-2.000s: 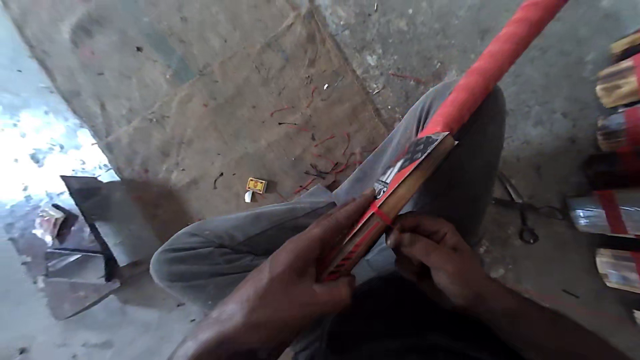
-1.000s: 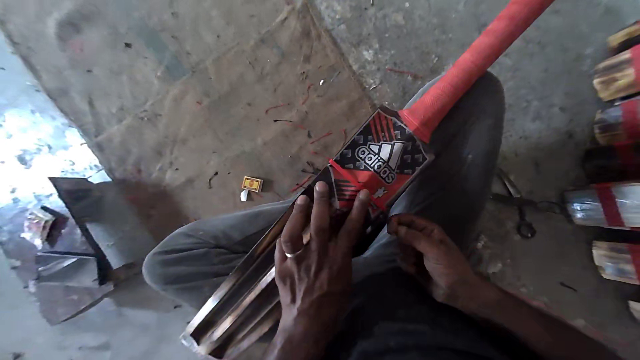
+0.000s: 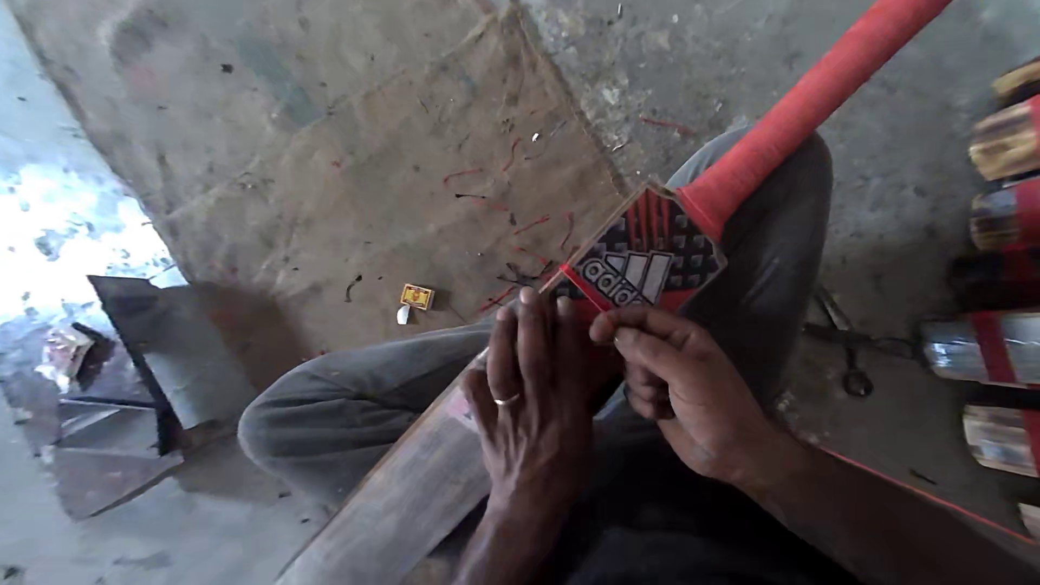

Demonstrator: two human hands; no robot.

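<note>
A wooden cricket bat (image 3: 406,479) with a red-wrapped handle (image 3: 812,101) lies slantwise across my lap. Its shoulder bears a black and red Adidas sticker (image 3: 650,252). My left hand (image 3: 532,390) rests flat on the blade just below the sticker, fingers pointing up toward the handle. Between thumb and forefinger, my right hand (image 3: 674,366) pinches a narrow red strip (image 3: 587,288), which runs over the sticker to the blade's far edge. The underside of the bat is hidden.
Scissors (image 3: 849,357) lie on the floor right of my knee, near several bats (image 3: 983,345) with red bands. A small yellow matchbox (image 3: 418,296) and red scraps (image 3: 463,173) are on the brown floor sheet (image 3: 325,187). Dark sheet pieces (image 3: 191,349) stand at left.
The bat has been turned over: its ridged face showed one second ago, and a smooth face shows now. My right hand has moved onto the bat and taken hold of the red strip.
</note>
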